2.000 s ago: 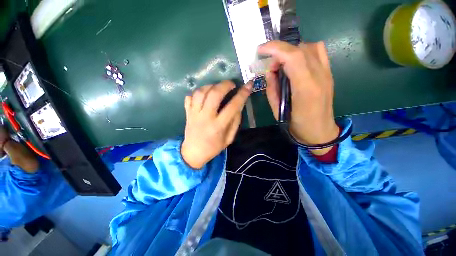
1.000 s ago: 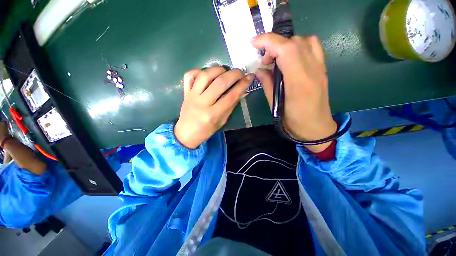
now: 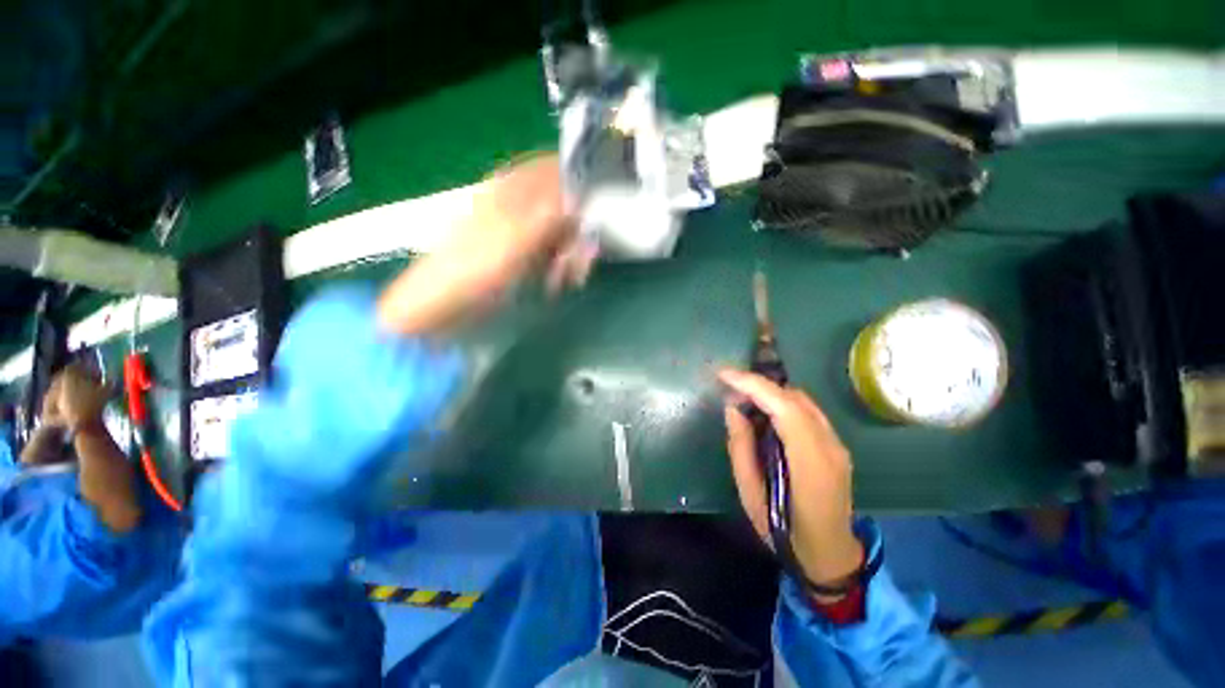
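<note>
My left hand is blurred, stretched out to the far side of the bench. It holds the phone assembly, a white-silver rectangle, up near the white rail. My right hand holds the soldering iron by its black handle over the mat. The iron's metal tip points away from me and is apart from the phone. The black cord runs back by my right wrist. Fine detail on the phone is too blurred to tell.
A tape roll stands right of the iron. A round black fan-like object sits at the rail. A black ribbed box is far right. A black tray is at left, near another worker's hands. Phones lie on the green conveyor.
My left hand has taken the phone off the mat in front of me and moved it forward to the rail. My right hand has drawn the iron away from the phone. The view has tilted up.
</note>
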